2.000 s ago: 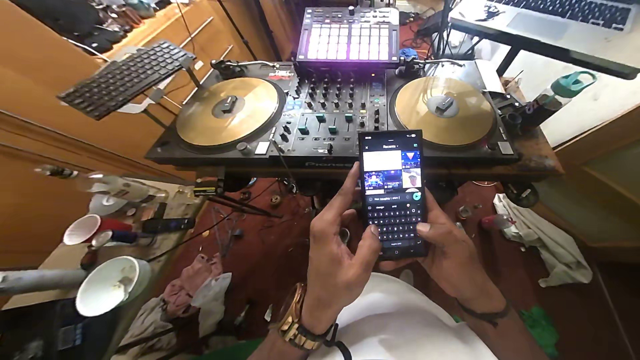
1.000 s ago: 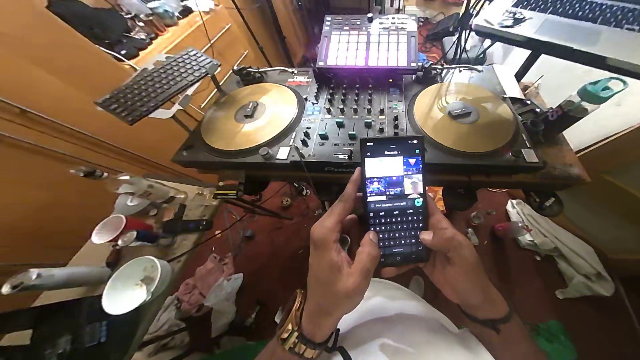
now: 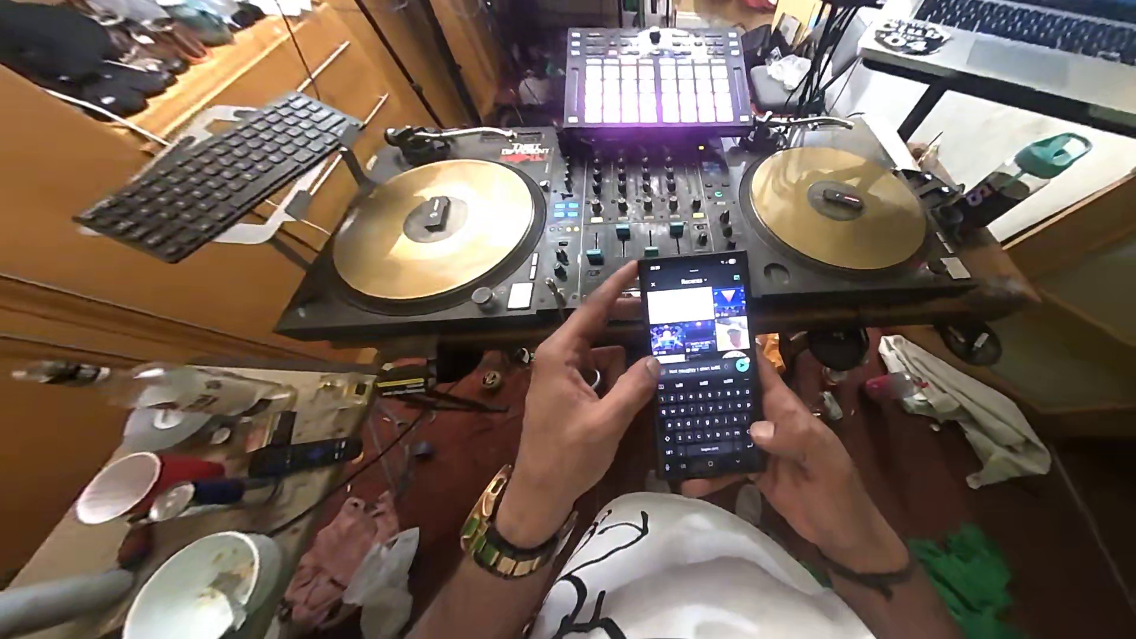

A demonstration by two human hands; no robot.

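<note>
A black smartphone (image 3: 707, 368) is held upright between both hands, its lit screen showing picture thumbnails above a keyboard. My left hand (image 3: 590, 399) grips its left side, the thumb at the screen's edge beside the text line. My right hand (image 3: 812, 457) supports the lower right side, the thumb over the keyboard's right edge. Beyond the phone stand a DJ mixer (image 3: 648, 191), a left turntable with a gold record (image 3: 479, 231) and a right turntable with another gold record (image 3: 839, 240). A pad controller (image 3: 657, 84) with lit pads sits behind the mixer.
A black keyboard (image 3: 222, 177) rests on a stand at the left. Lower left, a side table holds a red cup (image 3: 133, 484), a remote control (image 3: 306, 454) and a white bowl (image 3: 200, 590). A laptop (image 3: 1047, 35) is at upper right, near a green-lidded bottle (image 3: 1003, 186). Clothes lie on the floor.
My left thumb has moved from over the phone's keyboard up to the left edge by the text line. Both hands still hold the phone. The view has shifted slightly.
</note>
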